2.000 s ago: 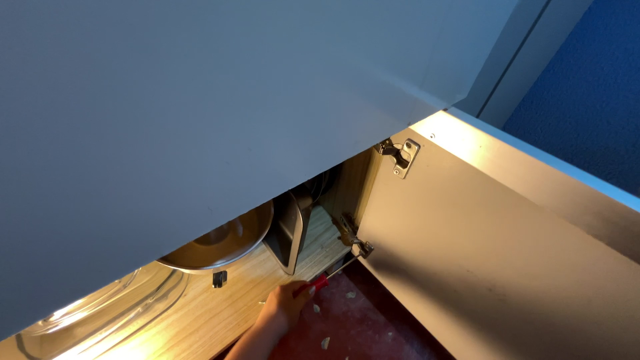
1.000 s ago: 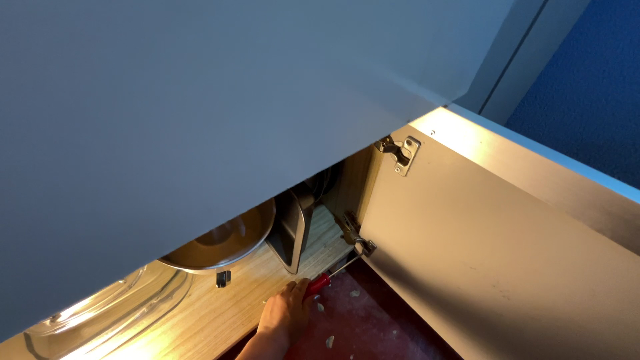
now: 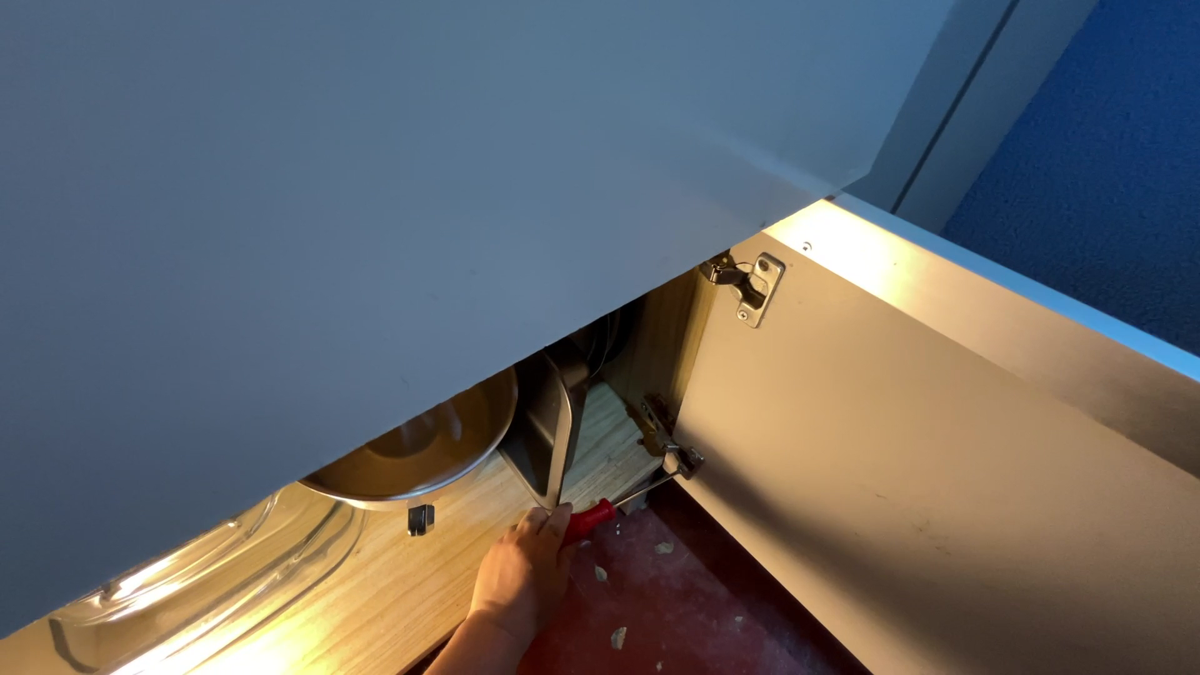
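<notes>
My left hand (image 3: 525, 562) grips a screwdriver by its red handle (image 3: 589, 521) at the bottom centre. The thin metal shaft (image 3: 647, 489) slants up to the right, with its tip at the lower cabinet hinge (image 3: 682, 459), where the open door meets the wooden side panel. Another metal hinge (image 3: 757, 289) is fixed higher on the inner face of the cabinet door (image 3: 900, 450). My right hand is not in view.
A pale panel (image 3: 375, 206) covers the upper left. Under it, a metal pan (image 3: 441, 459), a dark rectangular tray (image 3: 560, 431) and clear glassware (image 3: 216, 572) lie on the wooden cabinet base (image 3: 412, 581). Light flakes (image 3: 619, 637) are scattered on the red floor (image 3: 684, 609).
</notes>
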